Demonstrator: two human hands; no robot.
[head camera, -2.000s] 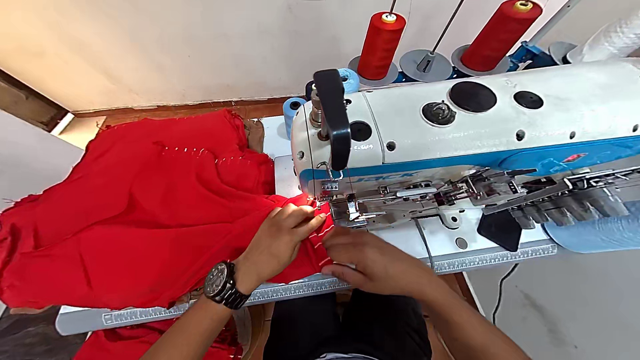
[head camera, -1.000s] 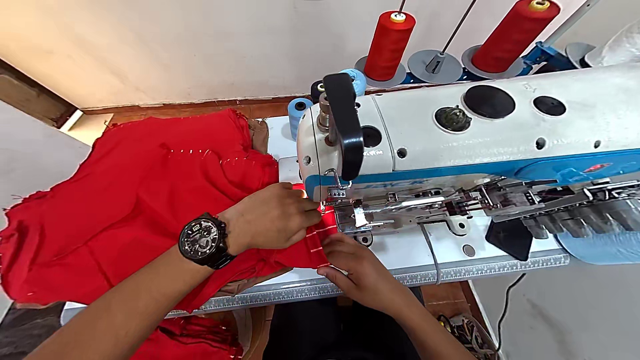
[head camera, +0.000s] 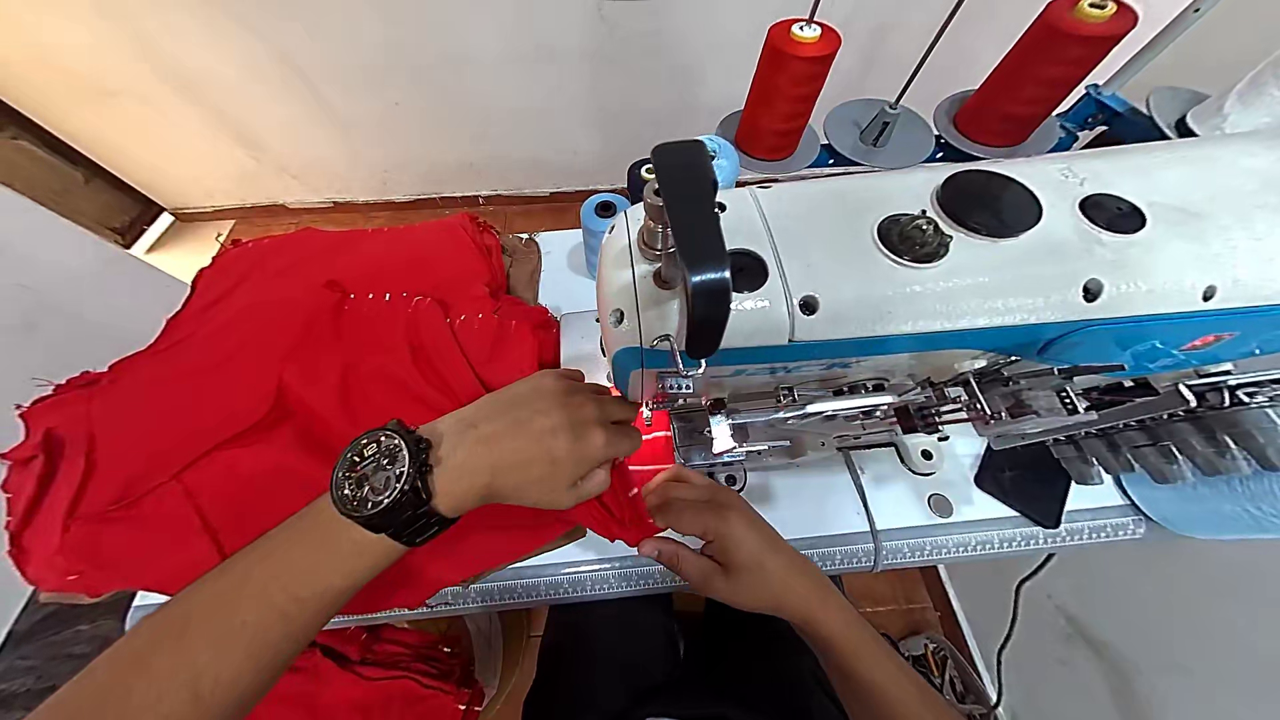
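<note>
Red fabric (head camera: 270, 370) with white stitch marks spreads over the left of the machine table, its right end under the needle area of a white and blue Jack sewing machine (head camera: 850, 260). My left hand (head camera: 545, 440), a black wristwatch (head camera: 385, 480) on its wrist, presses on the fabric just left of the presser foot with curled fingers. In front of the needle, my right hand (head camera: 725, 545) pinches the fabric's near edge between thumb and fingers. A metal attachment (head camera: 730, 435) sits right of the fabric. The fabric under my left hand is hidden.
Two red thread cones (head camera: 790, 85) stand behind the machine, and a blue thread spool (head camera: 603, 230) beside its head. A ruler strip (head camera: 960, 540) runs along the table's front edge. More red fabric (head camera: 375, 680) lies below the table, and a black cable (head camera: 1015, 620) hangs at right.
From two seconds ago, my left hand has shifted from the fabric's front part up beside the needle. The fabric at my right hand is more bunched than one second ago.
</note>
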